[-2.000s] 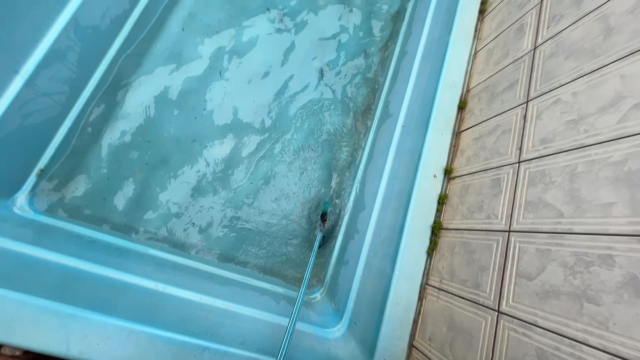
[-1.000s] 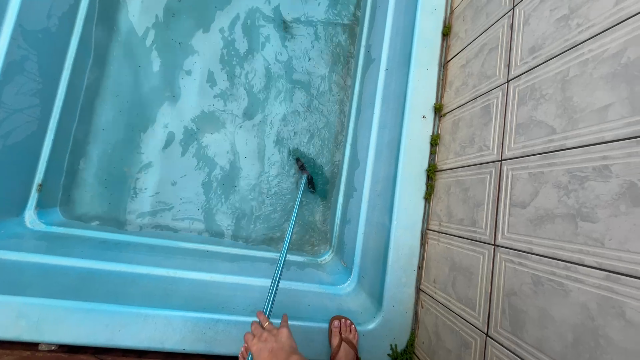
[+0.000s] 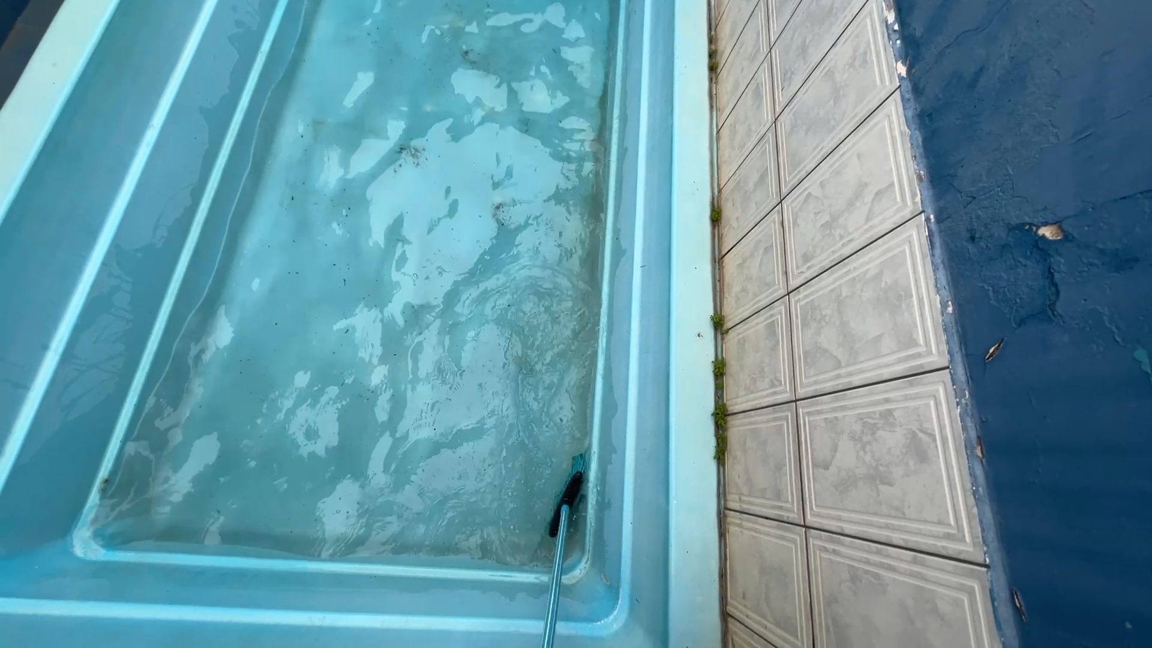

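A long-handled brush or broom with a dark head (image 3: 566, 504) and teal bristles rests in the lower right corner of the light blue pool's basin. Its metallic blue pole (image 3: 555, 576) runs down over the molded step and out of the bottom of the view. Neither my left hand nor my right hand is in the picture, so what holds the pole is hidden. Shallow water (image 3: 432, 315) with ripples and dark specks of dirt covers the pool floor.
Stepped ledges and a pale pool rim (image 3: 695, 270) run along the right side. Beyond are gray marbled tiles (image 3: 868, 315), small green weeds (image 3: 719, 418) in the joint, and a dark blue painted surface (image 3: 1062, 297) with peeling spots and dry leaves.
The brush head has moved from farther out on the pool floor into the near right corner. The hand on the pole and the foot in a flip-flop have left the view, which has shifted.
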